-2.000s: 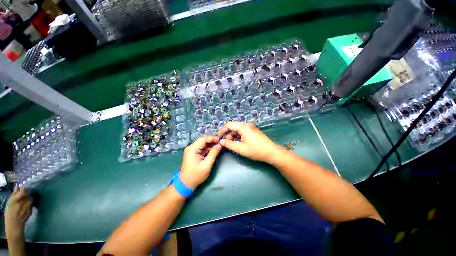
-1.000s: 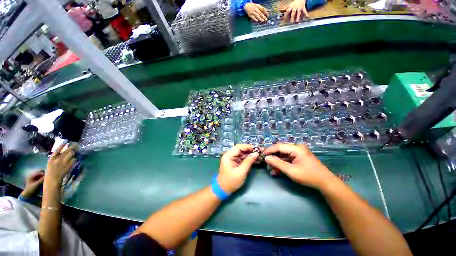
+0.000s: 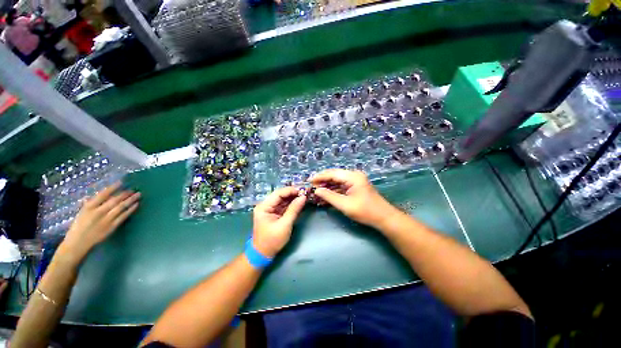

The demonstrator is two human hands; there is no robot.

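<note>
My left hand [image 3: 276,219] and my right hand [image 3: 351,197] meet at the fingertips above the green mat. Between them they pinch a small dark and silver round part [image 3: 308,193], mostly hidden by the fingers. A blue wrist strap [image 3: 258,254] is on my left wrist. Tiny reddish-brown screws [image 3: 407,206] lie scattered on the mat right of my right hand. The grey electric screwdriver [image 3: 524,92] hangs nose-down at the right, not held.
A blister tray of jumbled circuit-board parts [image 3: 221,163] and a wider tray of ordered parts [image 3: 354,126] lie behind my hands. A green box [image 3: 476,92], black cable and further blister tray [image 3: 587,160] are right. Another person's hand [image 3: 102,216] rests on the mat left, near another tray [image 3: 71,187].
The camera view has swung left, so the bench shows further right and the screwdriver is more in view. The other person's hand now lies spread on the mat. My hands stay together at the part.
</note>
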